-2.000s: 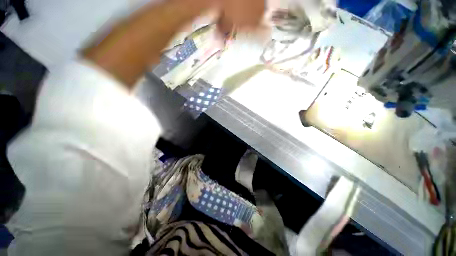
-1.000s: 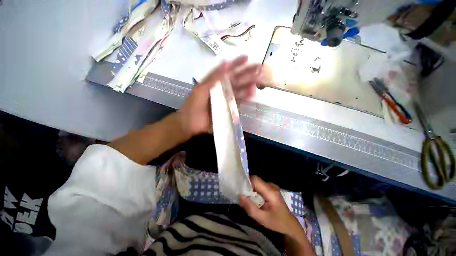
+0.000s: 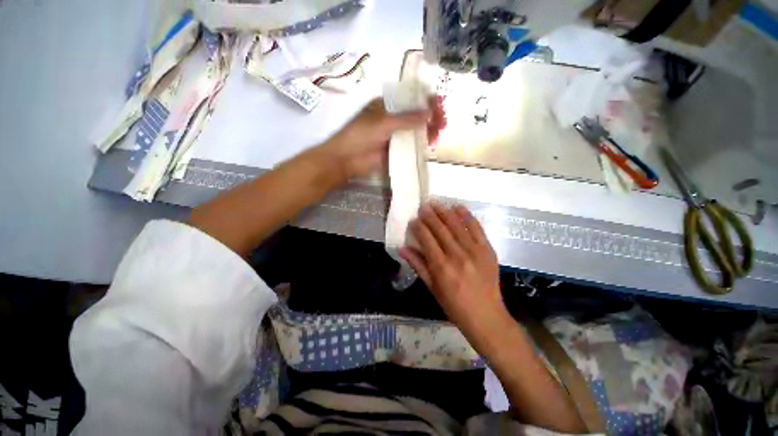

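A narrow cream fabric strip (image 3: 407,183) runs up and down over the table's front edge, its upper end close to the machine's needle area (image 3: 439,72). My left hand (image 3: 375,140) is shut on the strip's upper part, with the fingertips in the lamp glare. My right hand (image 3: 452,255) holds the strip's lower part at the table edge, thumb and fingers on its right side. The strip's pale inner side faces up. The presser foot is lost in the glare.
Printed strips (image 3: 183,119) lie at the table's left, beside a white label (image 3: 300,92) with striped cord. Orange-handled snips (image 3: 627,162), olive-handled shears (image 3: 715,234) and white scraps (image 3: 597,89) lie right of the needle. Patchwork fabric (image 3: 341,341) hangs across the lap below.
Both hands have brought the strip up from the lap onto the table beside the needle area. My right hand has moved up, closer to my left. The view has shifted slightly.
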